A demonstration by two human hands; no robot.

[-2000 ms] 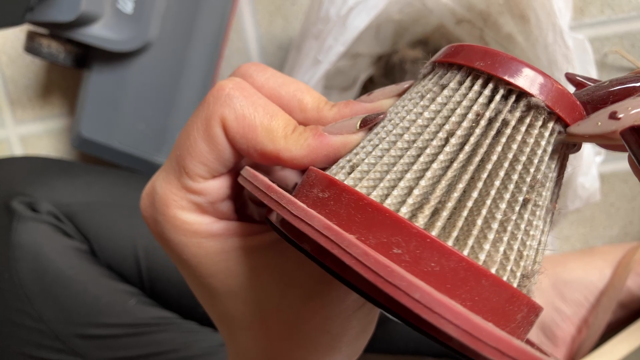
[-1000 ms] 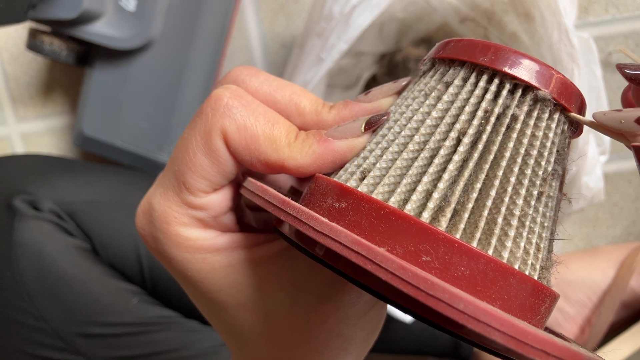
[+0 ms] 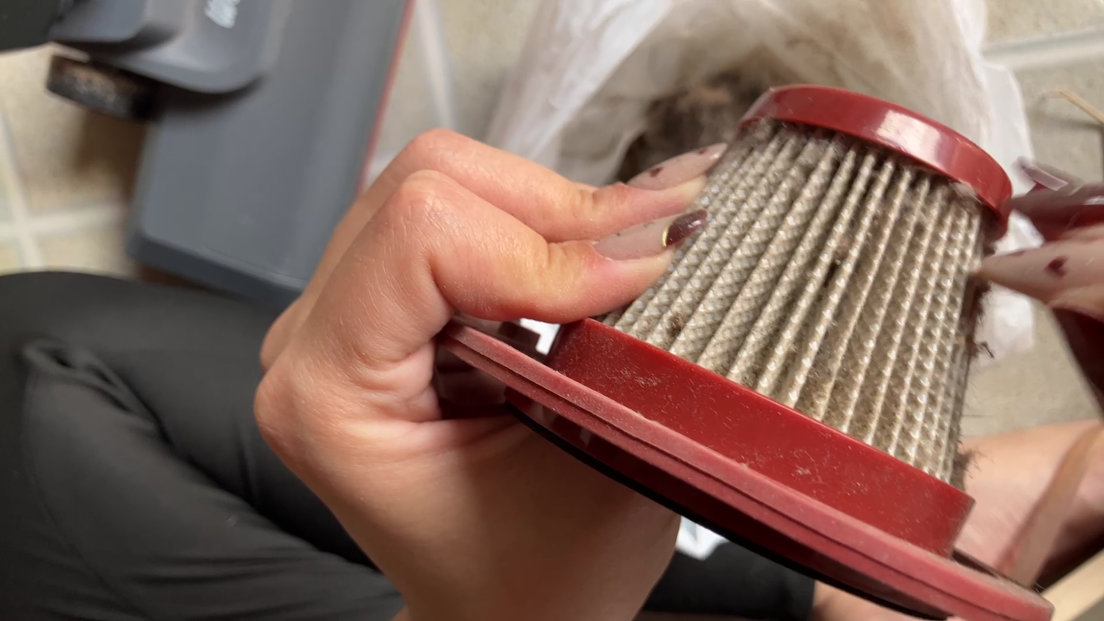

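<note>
A dusty pleated vacuum filter (image 3: pixel 802 293) with red plastic rims sits tilted in front of me, its narrow end up. My left hand (image 3: pixel 448 293) grips it from the left, fingertips on the pleats and the wide red flange against the palm. Grey lint clings between the pleats and along their right edge. At the right edge of the view is my right hand (image 3: pixel 1056 259), its long painted nails at the filter's right side just below the top rim. Most of that hand is cut off or blurred, and whether it pinches anything is unclear.
Behind the filter, a whitish plastic bag (image 3: pixel 595 78) holds dark dust and lint (image 3: pixel 699 112). A grey vacuum floor head (image 3: pixel 259 164) lies on the tiled floor (image 3: pixel 69 181) at the upper left. My leg in black trousers (image 3: pixel 155 431) is at the lower left.
My right hand's nails have shifted from the top rim to the upper pleats on the filter's right side. My left hand keeps its grip.
</note>
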